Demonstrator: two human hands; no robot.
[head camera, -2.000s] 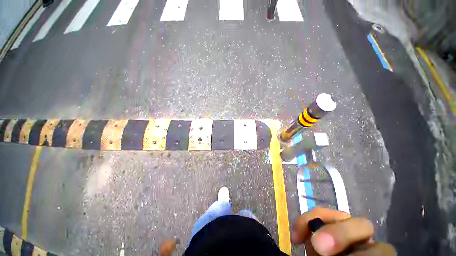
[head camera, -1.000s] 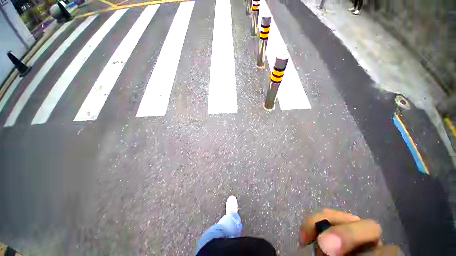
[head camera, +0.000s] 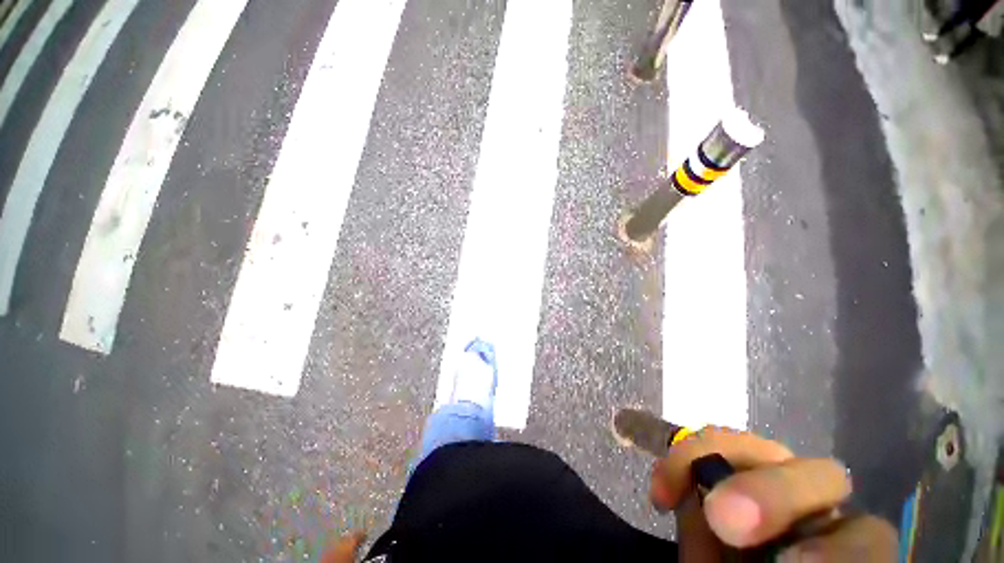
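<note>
My right hand (head camera: 782, 500) is at the lower right, close to the camera. It is closed on a small dark object (head camera: 712, 472), whose black tip shows between thumb and fingers; the rest is hidden by the hand. My left hand (head camera: 344, 548) shows only as a small blurred bit of skin at the bottom edge, left of my dark clothing. Whether it holds anything cannot be seen.
White crossing stripes (head camera: 509, 187) run over the grey asphalt under my white shoe (head camera: 475, 373). A bollard with black and yellow bands (head camera: 698, 174) stands right of centre, another (head camera: 663, 42) beyond it, a third (head camera: 650, 431) partly behind my right hand. A pale kerb strip (head camera: 936, 209) lies at right.
The view has moved forward onto the crossing and tilted down; the bollards are nearer. The left hand's edge has come into view at the bottom. The right hand keeps its grip.
</note>
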